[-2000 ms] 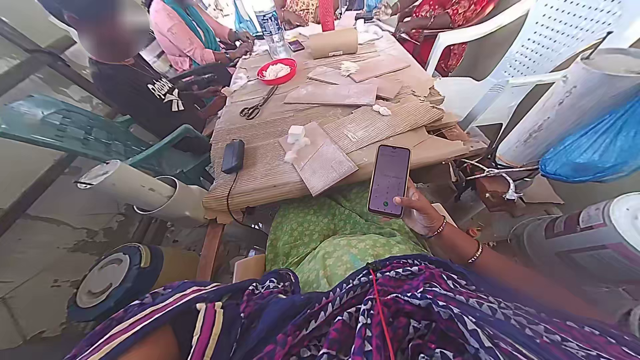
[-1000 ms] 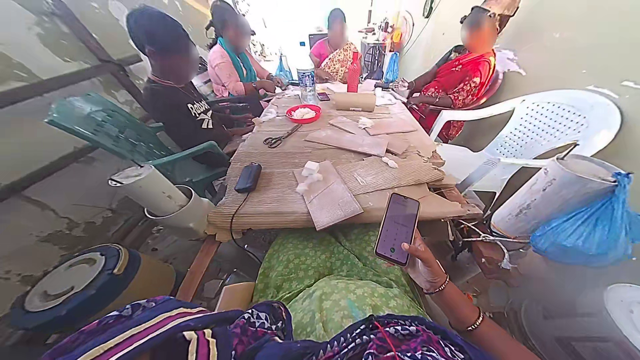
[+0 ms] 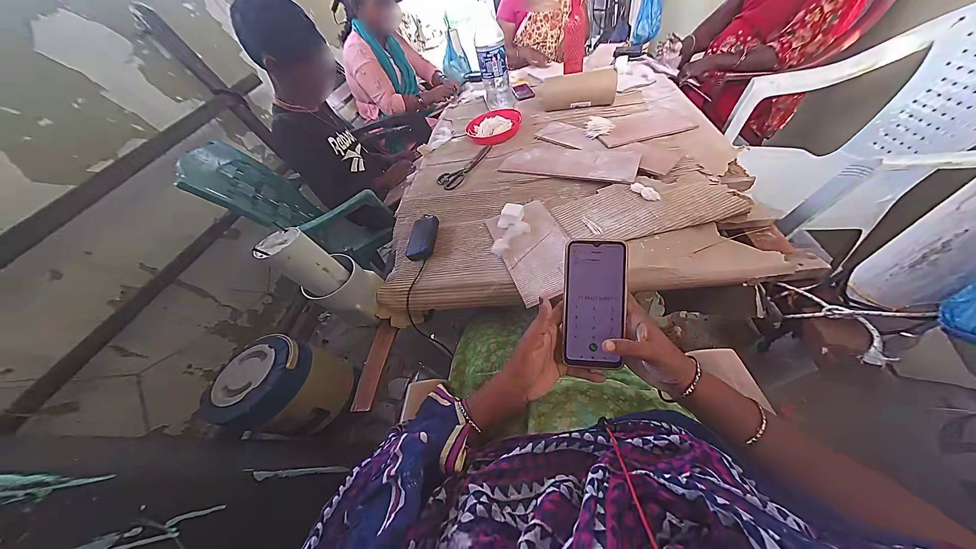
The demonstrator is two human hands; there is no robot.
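A smartphone [image 3: 595, 305] showing a dial pad stands upright above my lap, at the near edge of the table. My right hand [image 3: 654, 352] grips its right side, the thumb over the lower part of the screen. My left hand [image 3: 534, 354] is at the phone's left edge, palm up, some fingers behind it; how firmly it holds is hidden. Just beyond the phone, white cotton pieces [image 3: 512, 227] lie on a thin board [image 3: 526, 255]. A black power adapter [image 3: 422, 238] with a cable lies on the table to the left, and scissors [image 3: 455, 178] lie farther back.
Corrugated cardboard [image 3: 457, 278] covers the table, with more boards [image 3: 572, 163], a red bowl of white pieces [image 3: 493, 139], a cardboard roll [image 3: 579, 90] and a bottle [image 3: 496, 76]. Several people sit around it. A white plastic chair [image 3: 862, 145] stands right, a lidded drum [image 3: 252, 385] lower left.
My left hand has come into view and moved to the phone's left side. My right hand still holds the phone, its thumb now over the lower screen.
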